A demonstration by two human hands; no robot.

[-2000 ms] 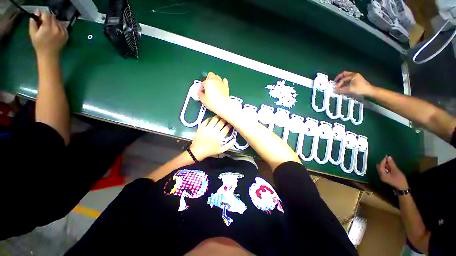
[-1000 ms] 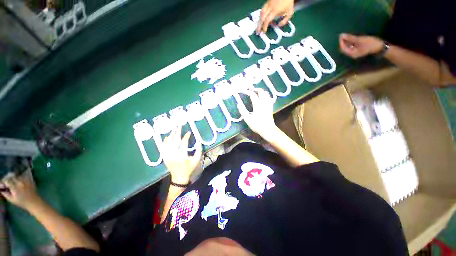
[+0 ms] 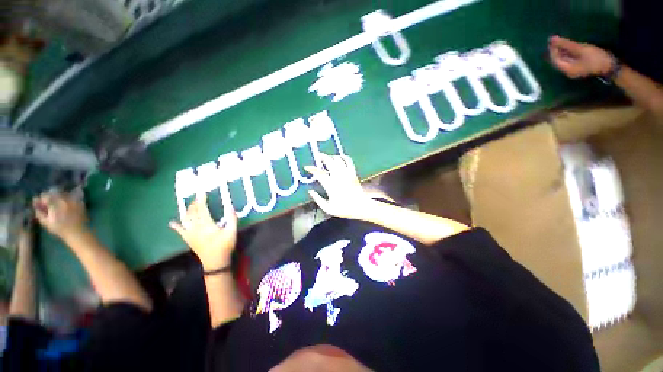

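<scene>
A row of several white loop-shaped housings [image 3: 263, 182] lies on the green bench in front of me. My left hand [image 3: 206, 231] is at the row's left end, fingers spread over the lower loops. My right hand [image 3: 339, 187] is at its right end, fingers spread and touching the last loop. Neither hand is seen closed on a piece; my fingers hide parts of the end loops. A second group of housings [image 3: 465, 89] lies to the right, apart from the first.
A heap of small white fittings [image 3: 336, 80] and a single housing [image 3: 391, 42] lie near the pale strip [image 3: 240, 93]. A neighbour's hand [image 3: 579, 58] is at the right, another [image 3: 62, 214] at the left. An open carton [image 3: 512, 178] holds white packed pieces. A black fan [image 3: 125, 154] stands left.
The long row is split; its left part stands apart from the right group, with my hands at its ends. The upper group is down to one housing, and the neighbour's hand there is gone.
</scene>
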